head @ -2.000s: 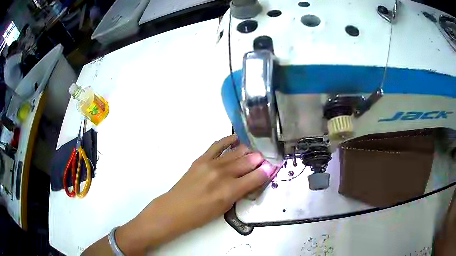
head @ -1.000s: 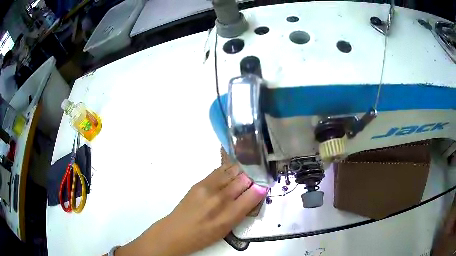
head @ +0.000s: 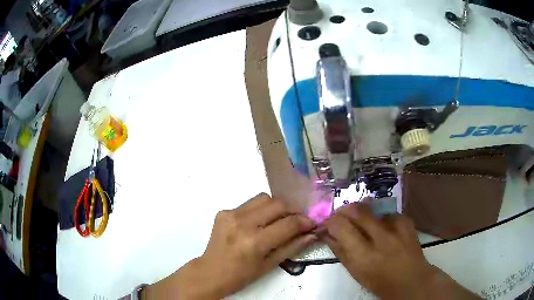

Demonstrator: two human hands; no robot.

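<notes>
A brown cloth piece [head: 282, 176] lies left of the machine head, running from behind it down to the pink-lit needle area. My left hand [head: 252, 240] pinches its near edge in front of the needle area. My right hand [head: 375, 243] is beside it, fingertips meeting the left ones at the same edge. The fingers hide the edge itself. The white sewing machine [head: 492, 99] has a blue band. The needle tip and presser foot cannot be made out clearly.
Stacked brown pieces [head: 454, 196] lie under the machine arm at right. Red and yellow-orange scissors [head: 91, 205] rest on a dark cloth [head: 69, 202] at left, near a small bottle [head: 109, 130]. White bins stand beyond the white table [head: 175, 146].
My right hand has come in from the right edge to the needle area. Much more brown cloth now shows left of the machine head. The camera view has shifted.
</notes>
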